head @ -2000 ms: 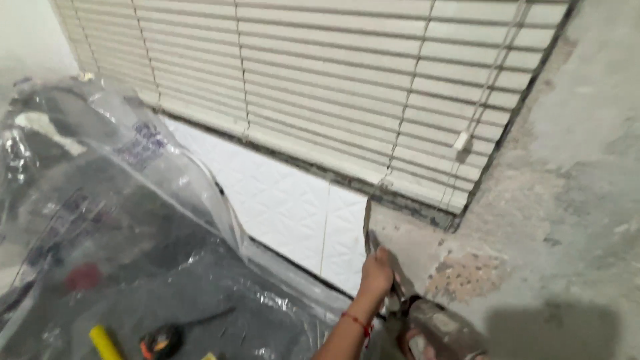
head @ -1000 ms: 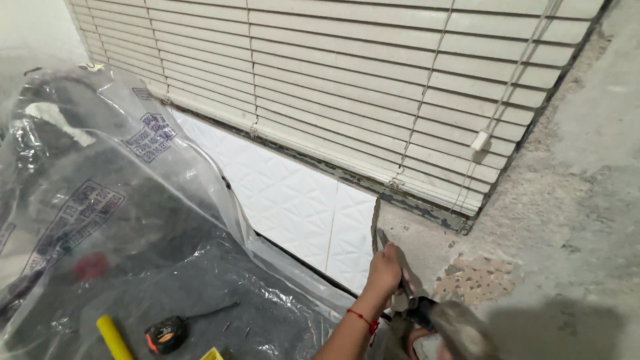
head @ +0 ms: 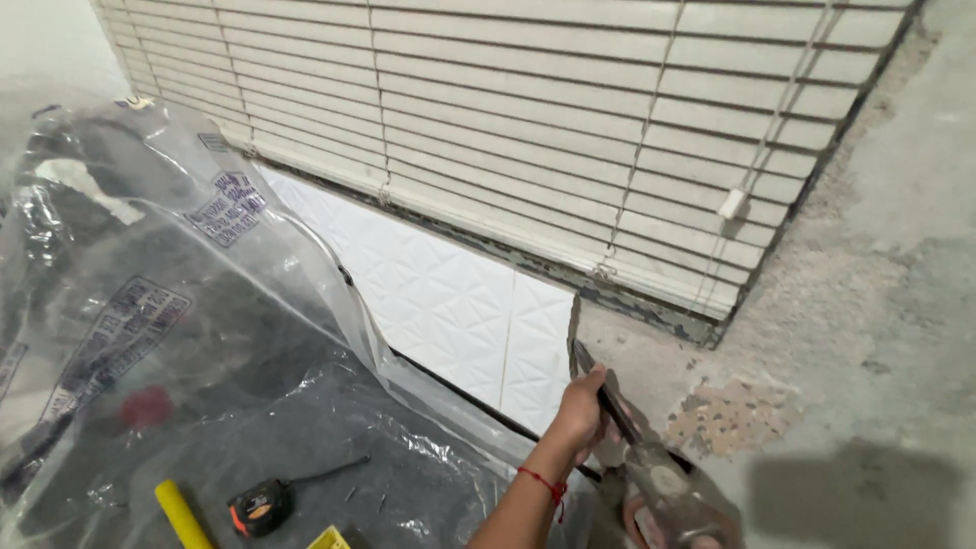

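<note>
My left hand (head: 583, 412), with a red string bracelet at the wrist, grips the dark steel bit of a dusty power tool (head: 671, 488), which looks like a demolition or rotary hammer. The bit's tip touches or lies close to the right edge of the white embossed wall tiles (head: 450, 305), beside bare plaster. The tool's body reaches the lower edge of the view and looks blurred. My right hand cannot be made out there; the handle end is partly out of frame.
White blinds (head: 518, 122) hang above the tiles. Clear printed plastic sheeting (head: 252, 366) covers a dark surface at left. On it lie a tape measure (head: 261, 507), a yellow bar-like object (head: 183, 515), a yellow piece (head: 329, 538) and small nail-like bits. Rough plaster (head: 877, 320) stands at right.
My left hand stays on the bit at the tile edge throughout. The view has shifted slightly.
</note>
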